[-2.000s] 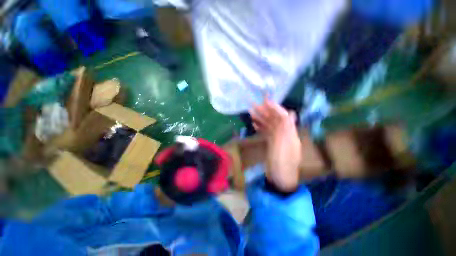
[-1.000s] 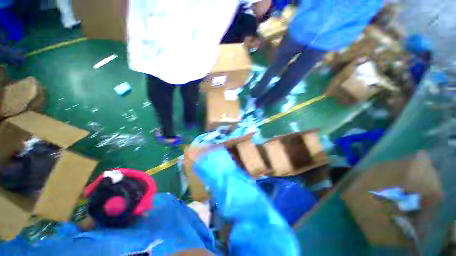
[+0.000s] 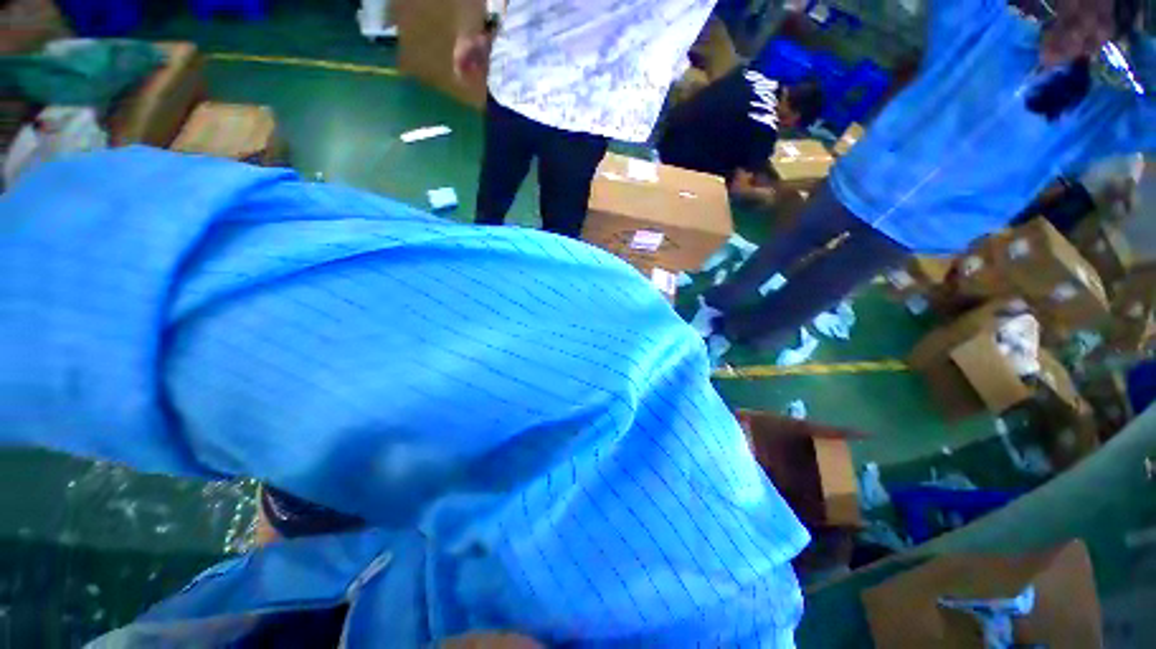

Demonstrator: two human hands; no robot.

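Observation:
A light-blue striped sleeve (image 3: 507, 355) fills the left and middle of the picture, very close to the camera, and runs out past the left edge. No hand shows at its end. A small patch of skin (image 3: 492, 642) shows at the bottom edge; I cannot tell what it belongs to. Below the sleeve, more blue cloth (image 3: 285, 571) and part of a dark rounded thing (image 3: 308, 512) show, mostly hidden. I cannot make out my left hand or my right hand.
A person in a white patterned top (image 3: 590, 64) and a person in blue (image 3: 925, 165) stand ahead. Another, in black (image 3: 723, 121), is low behind a taped carton (image 3: 659, 209). Cartons (image 3: 1040, 273) and pale-blue scraps (image 3: 799, 349) lie right. An open carton (image 3: 989, 606) is lower right.
The blue sleeve has come up close and across to the left. The hand seen two seconds ago and the red-and-black round thing no longer show. The view has shifted.

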